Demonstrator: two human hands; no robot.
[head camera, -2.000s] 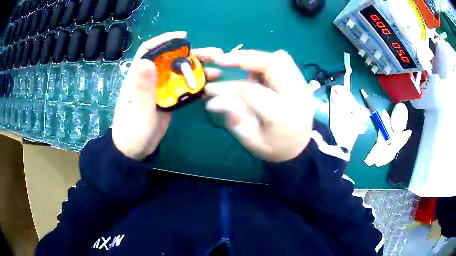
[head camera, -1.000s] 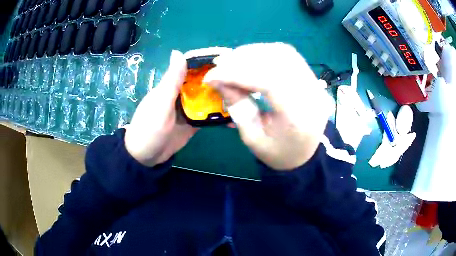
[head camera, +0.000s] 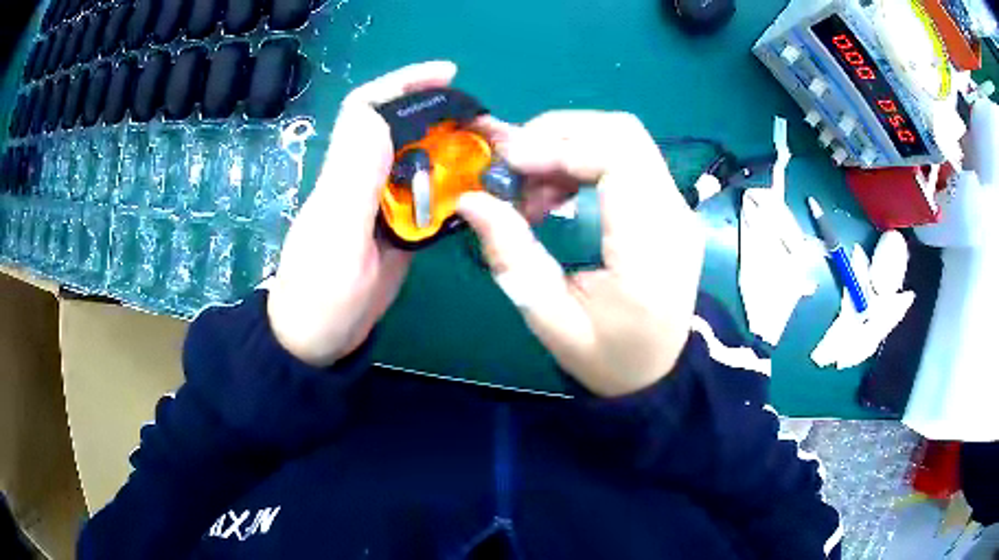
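The charging case (head camera: 451, 155) is open above the green mat, black outside with pale lettering on the lid and bright orange inside. My left hand (head camera: 334, 235) grips it from the left side. One earbud (head camera: 420, 186) with a dark head and pale stem sits in the left part of the case. Another dark earbud head (head camera: 501, 181) is at the case's right side, between the thumb and fingers of my right hand (head camera: 613, 241). Whether it touches its pocket is unclear.
A clear blister tray (head camera: 164, 208) with black cases lies left. A DC power supply (head camera: 854, 82), red bin (head camera: 893, 195), marker pen (head camera: 844, 268) and white scraps (head camera: 772, 263) lie right. A black cable (head camera: 750, 170) and a set-aside black case (head camera: 701, 11) lie nearer the supply.
Since two seconds ago, the case has moved right. A second earbud head now shows at its right side, in my right fingers. One second ago my right hand covered more of the case.
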